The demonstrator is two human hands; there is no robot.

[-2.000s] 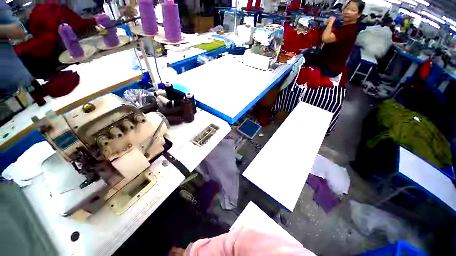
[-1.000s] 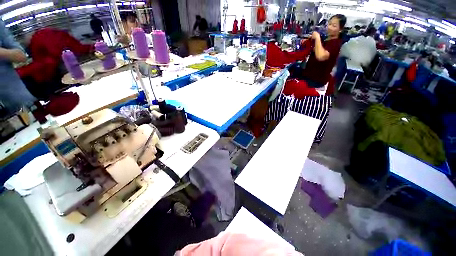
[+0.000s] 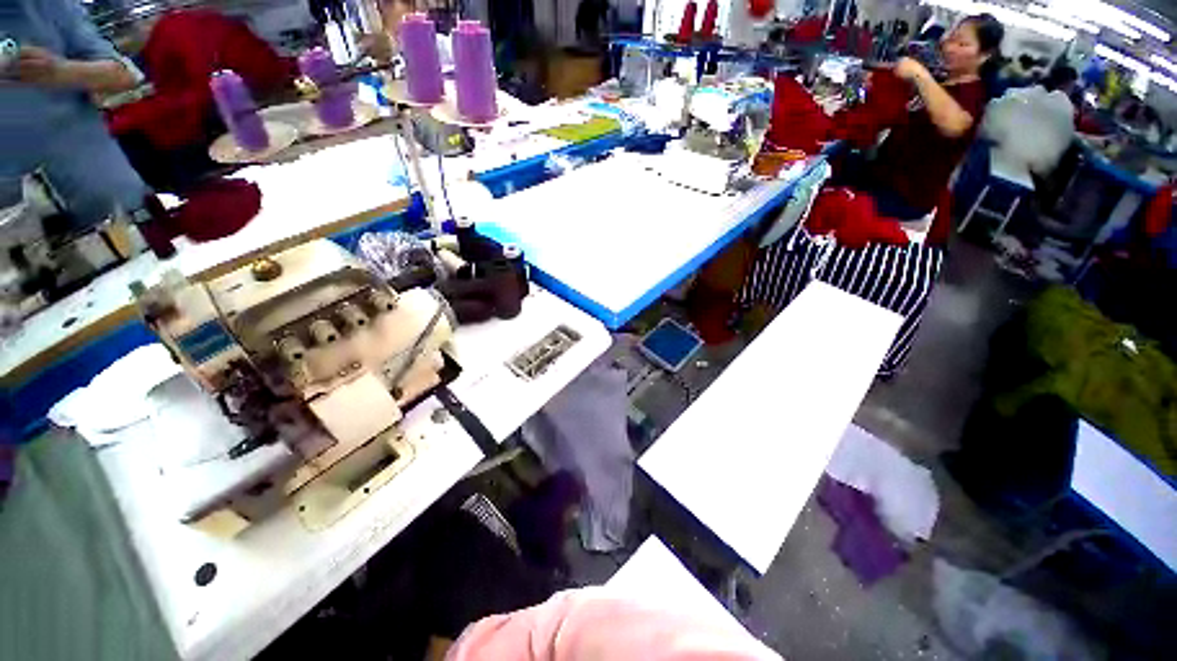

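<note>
The cream overlock machine point(image 3: 316, 349) stands on the white machine table point(image 3: 278, 568) at left. No fabric is visible under its needle area point(image 3: 245, 407). Several purple thread cones point(image 3: 475, 71) stand behind it. Dark thread spools point(image 3: 491, 278) stand to its right. A pink sleeve point(image 3: 613, 629) shows at the bottom centre, pointing left, apparently my right arm. Only a sliver of my right hand point(image 3: 440, 648) shows at the bottom edge, so its grip is hidden. My left hand is out of the picture.
White cloth point(image 3: 116, 394) lies left of the machine, beside green cloth point(image 3: 65, 555). A white bench point(image 3: 774, 413) stands at right. A person point(image 3: 923, 142) handles red fabric behind it. Another person in blue point(image 3: 78, 116) is at upper left. Purple point(image 3: 862, 529) and white pieces lie on the floor.
The view has swung, so the machine and tables sit further right than one second ago. A purple edge now shows at far left. The pink sleeve stays at the bottom centre.
</note>
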